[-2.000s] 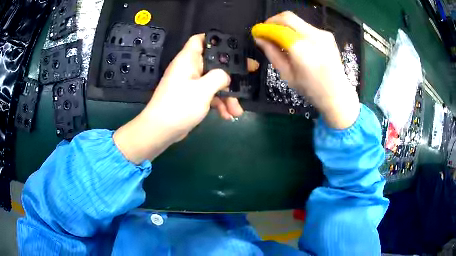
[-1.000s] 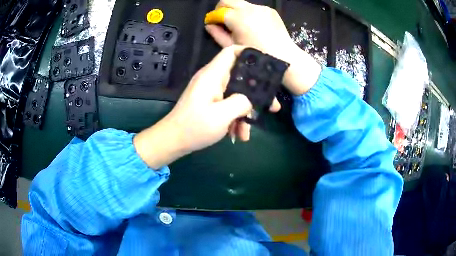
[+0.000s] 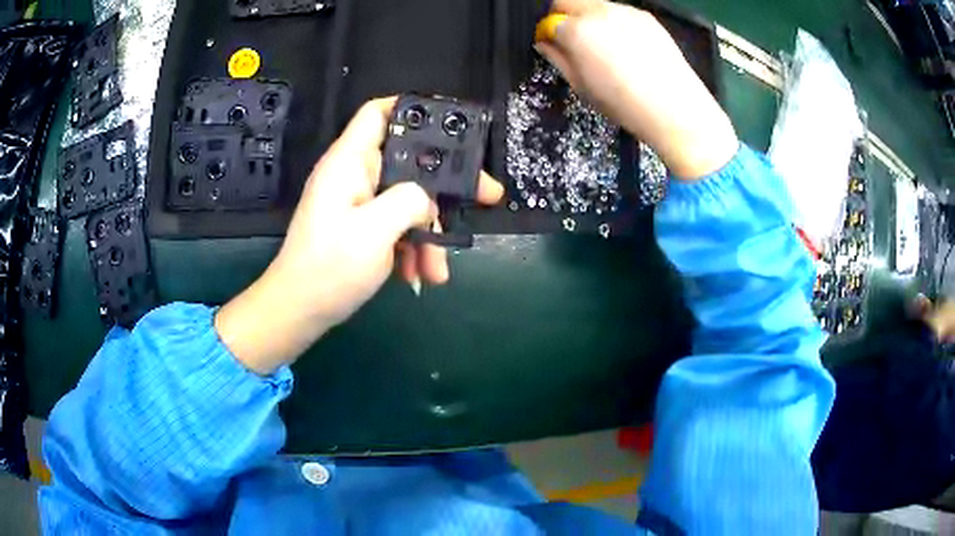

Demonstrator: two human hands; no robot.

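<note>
My left hand holds a black plastic housing with round holes, face up, over the front edge of the parts tray. The thumb lies on its lower left and fingertips show at its right and below. My right hand is at the top over the right part of the tray. A yellow finger cot covers a fingertip. The fingers are bent together; whether they hold a small piece cannot be told. Small shiny inserts lie in a loose heap below the right hand.
Housings lie in the tray's left part beside a yellow disc. More housings lie left on clear film. A clear bag lies at right, near a sheet of dotted parts. Another person's hand shows far right.
My right hand has moved right and up, from behind the housing to above the inserts. My left hand still holds the housing, now level and farther left. The camera view has shifted.
</note>
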